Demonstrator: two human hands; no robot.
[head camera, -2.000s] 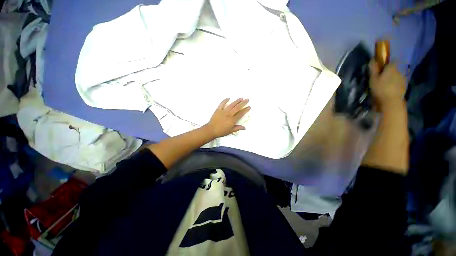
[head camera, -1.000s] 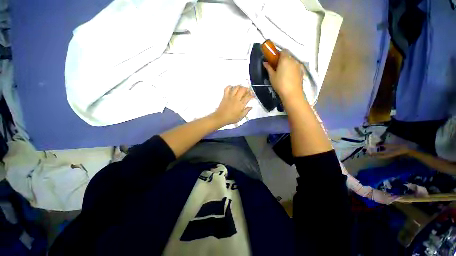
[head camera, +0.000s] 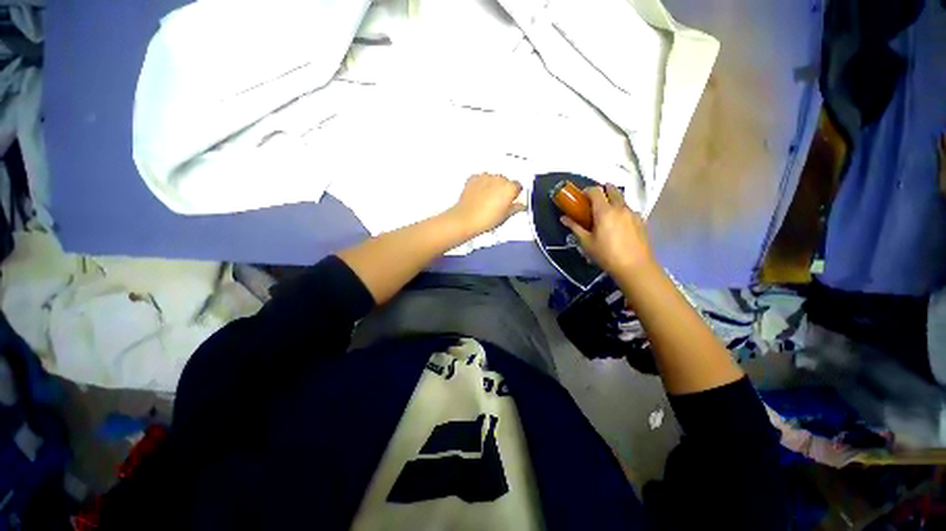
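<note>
A white, overexposed garment (head camera: 436, 124) lies spread with folds on the blue-violet pressing table (head camera: 93, 156). My left hand (head camera: 490, 203) rests on its near part with curled fingers; whether it pinches cloth is hidden. My right hand (head camera: 614, 233) is shut on the orange-brown handle (head camera: 574, 205) of the black steam iron (head camera: 552, 223). The iron is just right of my left hand, over the garment's near edge, its lower end reaching past the table's front edge.
A brown scorched area (head camera: 742, 124) marks the table's right side. White cloth (head camera: 99, 322) lies in a heap below the table at left. Dark and patterned cloth (head camera: 747, 316) lies at right below the table edge. A pale pink hose (head camera: 819, 444) shows at lower right.
The iron came from the table's right side onto the garment, then moved nearer to me. My left hand's fingers, spread earlier, are now curled. The person's arm at right is gone from that spot.
</note>
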